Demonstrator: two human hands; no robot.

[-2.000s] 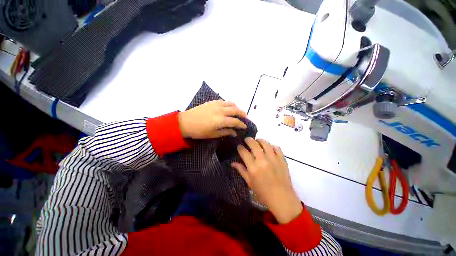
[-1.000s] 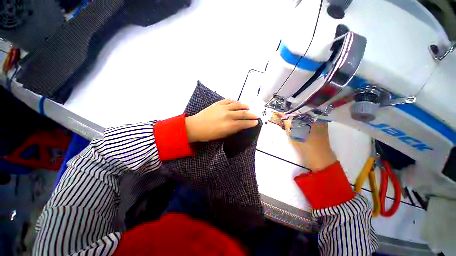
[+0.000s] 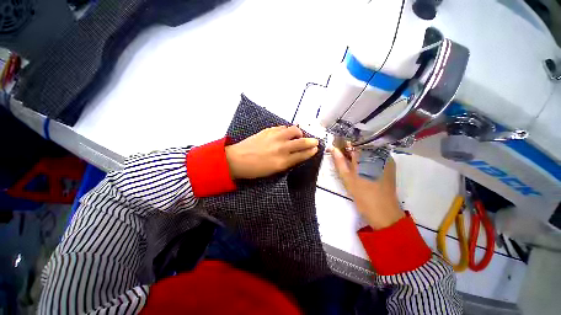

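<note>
A dark checked cut piece [image 3: 270, 209] lies at the front table edge and hangs over it towards my lap, one pointed corner up on the table. My left hand [image 3: 274, 151] lies on it, fingertips pinching its edge beside the needle area. My right hand [image 3: 369, 187] is at the presser foot [image 3: 344, 130] of the white sewing machine [image 3: 492, 61], fingertips close to the cloth's edge. The machine head partly hides these fingers, so I cannot tell whether they hold anything.
Scissors with yellow and red handles [image 3: 481, 237] lie right of the needle, by a dark scrap. A long dark checked bundle [image 3: 74, 55] lies at the far left of the white table [image 3: 184, 74]. A red object [image 3: 46, 184] is below the left table edge.
My right hand has left the cloth and moved right to the presser foot area. My left hand has brought the cloth's edge to the needle area. In the last second both hands moved little.
</note>
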